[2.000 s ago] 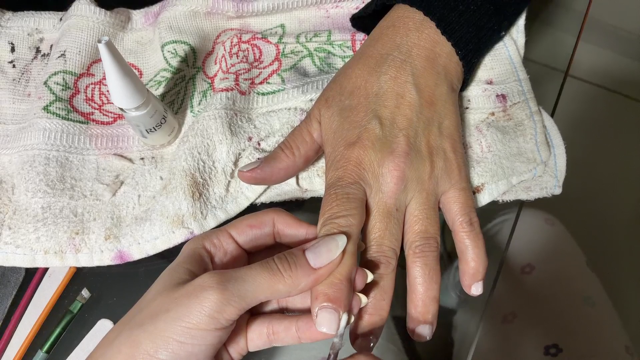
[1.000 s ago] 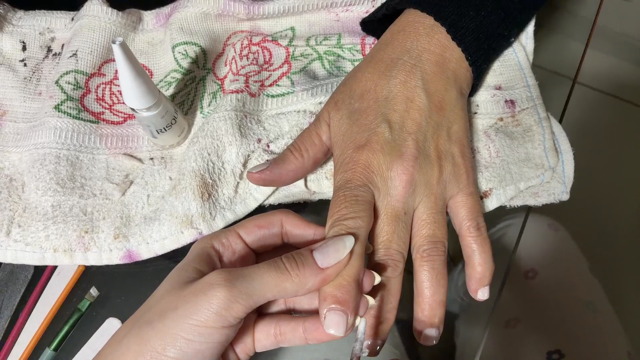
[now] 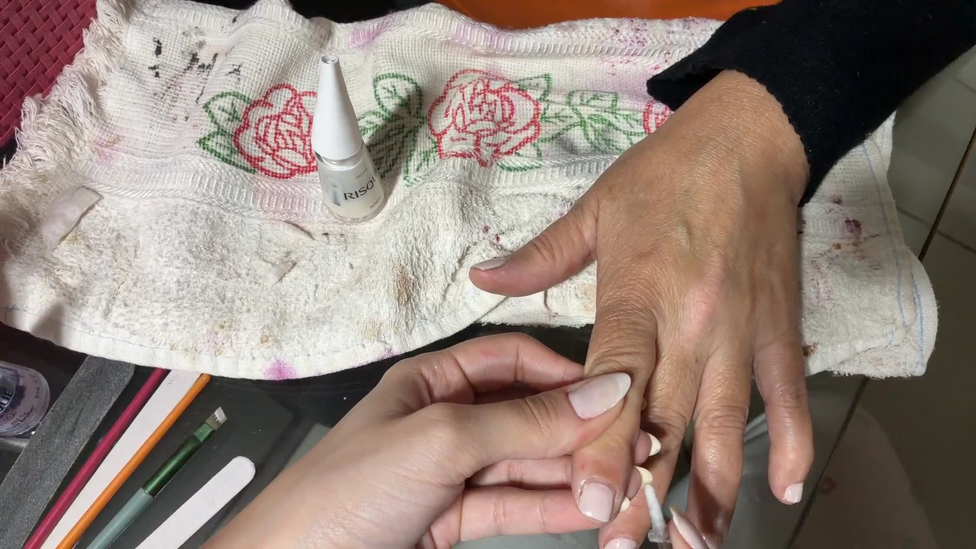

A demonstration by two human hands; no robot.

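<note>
My left hand (image 3: pixel 457 450) holds the index finger of another person's hand (image 3: pixel 701 259) between thumb and fingers, with the glossy pale nail (image 3: pixel 597 501) uncovered. That hand lies palm down, fingers pointing toward me, its wrist in a black sleeve. Of my right hand (image 3: pixel 685 529) only a fingertip shows at the bottom edge, beside a small whitish nail polish brush (image 3: pixel 656 515) held near the middle finger; the rest is out of frame. A Risqué polish bottle (image 3: pixel 348 152) with a tall white cap stands on a stained white towel (image 3: pixel 366 267) embroidered with roses.
At the lower left lie a grey nail file (image 3: pixel 65 450), a white file (image 3: pixel 202 503), a pink stick (image 3: pixel 110 461), an orange stick (image 3: pixel 137 457) and a green-handled brush (image 3: pixel 168 473). Another polish bottle (image 3: pixel 21 400) is at the left edge. Floor tiles (image 3: pixel 942 290) show at right.
The polish brush has shifted right, from close by the index fingertip toward the middle finger. A fingertip of my right hand has come into view. My left hand keeps its hold; the view has shifted somewhat.
</note>
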